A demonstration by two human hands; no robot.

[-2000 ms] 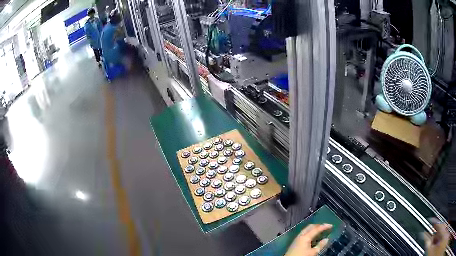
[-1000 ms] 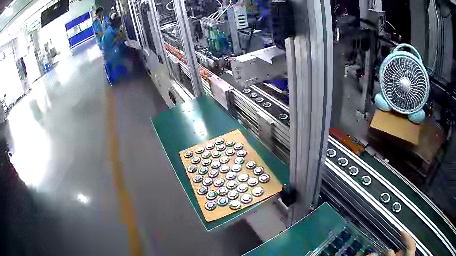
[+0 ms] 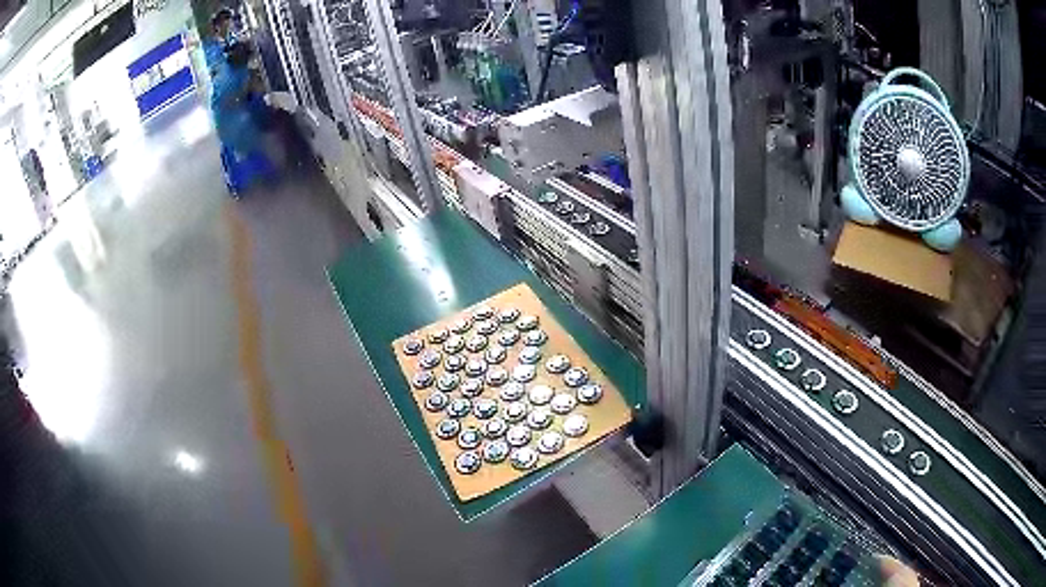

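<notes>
The clear tray (image 3: 791,548) with columns of pockets holding dark parts lies on the green bench, cut off by the bottom edge. A small, blurred part of my right hand (image 3: 897,572) shows at the tray's right side; its fingers and anything in them cannot be made out. My left hand is out of the picture. Several round silver-ringed units (image 3: 813,380) sit spaced on the green conveyor belt. The tan board (image 3: 468,488) on the left side table holds rows of similar round units.
A thick grey aluminium upright (image 3: 684,252) stands between side table (image 3: 379,275) and conveyor. Orange-brown carriers (image 3: 843,341) lie on the far lane. A pale fan (image 3: 910,161) stands on a carton (image 3: 892,259). People in blue (image 3: 235,115) stand far left beside the line.
My left hand, seen two seconds ago over the bench, is out of view. My right hand shows less, lower at the tray. Orange-brown carriers have appeared on the far lane. The view has shifted slightly.
</notes>
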